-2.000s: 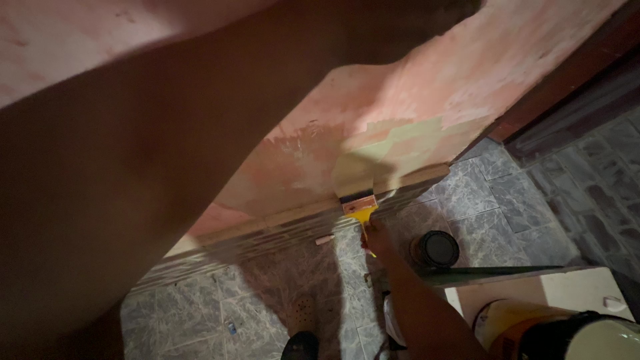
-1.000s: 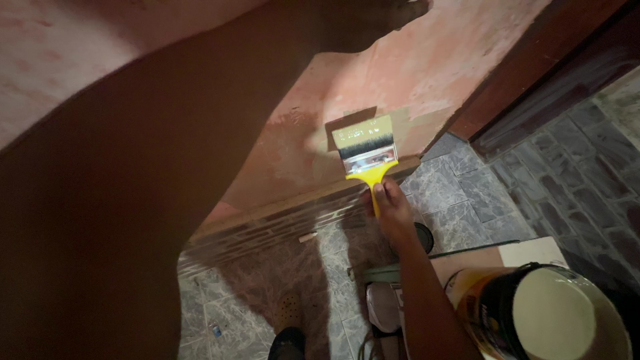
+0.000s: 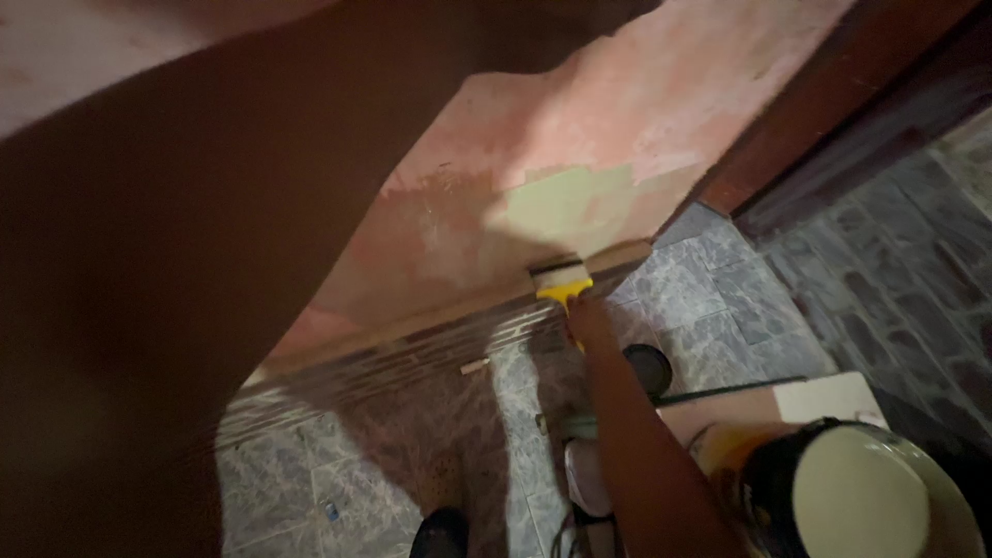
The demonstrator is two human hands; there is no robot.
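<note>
My right hand (image 3: 585, 319) is closed around the yellow handle of a wide flat paintbrush (image 3: 564, 285). The dark bristles meet the bottom of a pink wall (image 3: 465, 225), just above its brick-patterned base strip. Up and to the right of the brush is a patch of pale green paint (image 3: 577, 203). My left arm crosses the upper left, large and dark; my left hand (image 3: 573, 31) lies in shadow near the wall at the top, its fingers hard to make out. An open bucket of pale paint (image 3: 860, 496) stands at the lower right.
The bucket stands by a light-coloured flat surface (image 3: 829, 399). A round black object (image 3: 648, 370) is on the marbled tile floor (image 3: 682, 302). A small pale stick-like piece (image 3: 474, 366) lies near the wall base. A foot in a dark shoe (image 3: 442, 531) shows below. A reddish-brown frame (image 3: 775, 132) borders the wall.
The paintbrush in my right hand has moved down from higher on the wall to the edge above the base strip. One second ago its bristles covered the green patch, which now shows.
</note>
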